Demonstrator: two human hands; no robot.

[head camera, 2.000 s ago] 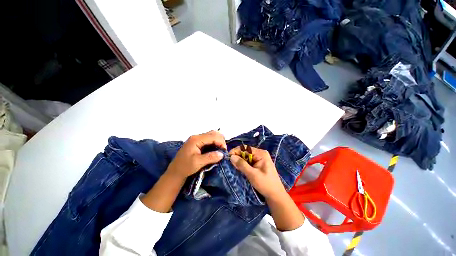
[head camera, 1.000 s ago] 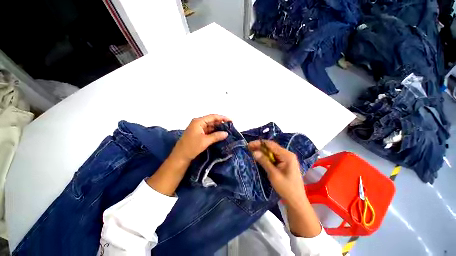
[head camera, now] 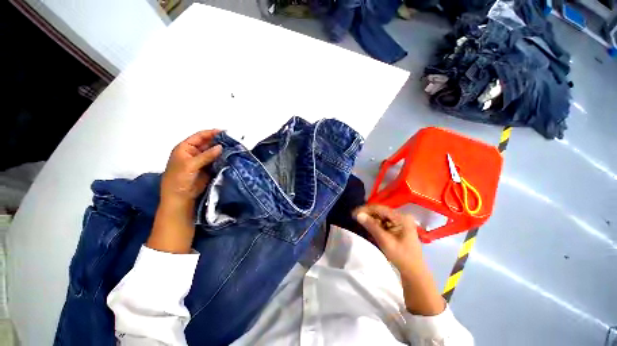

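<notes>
The blue jeans (head camera: 230, 270) lie over the near part of the white table, with the waist open and facing up. My left hand (head camera: 193, 165) pinches the end of the waistband (head camera: 254, 162) at the left. A pale piece of lining (head camera: 214, 199) shows below that hand. My right hand (head camera: 392, 233) is off the jeans, to their right, beside the red stool. Its fingers are curled around the small thread snips (head camera: 390, 224), which are blurred and mostly hidden.
The red plastic stool (head camera: 443, 172) stands right of the table (head camera: 183, 81), with orange-handled scissors (head camera: 462, 189) on top. Dark denim heaps (head camera: 507, 74) lie on the floor beyond. Yellow-black tape (head camera: 460, 263) marks the floor. Small dark specks lie on the table.
My right hand has left the waistband and moved right and down, towards the stool's side. The waist now lies more open. My left hand still holds the waistband. The view has shifted.
</notes>
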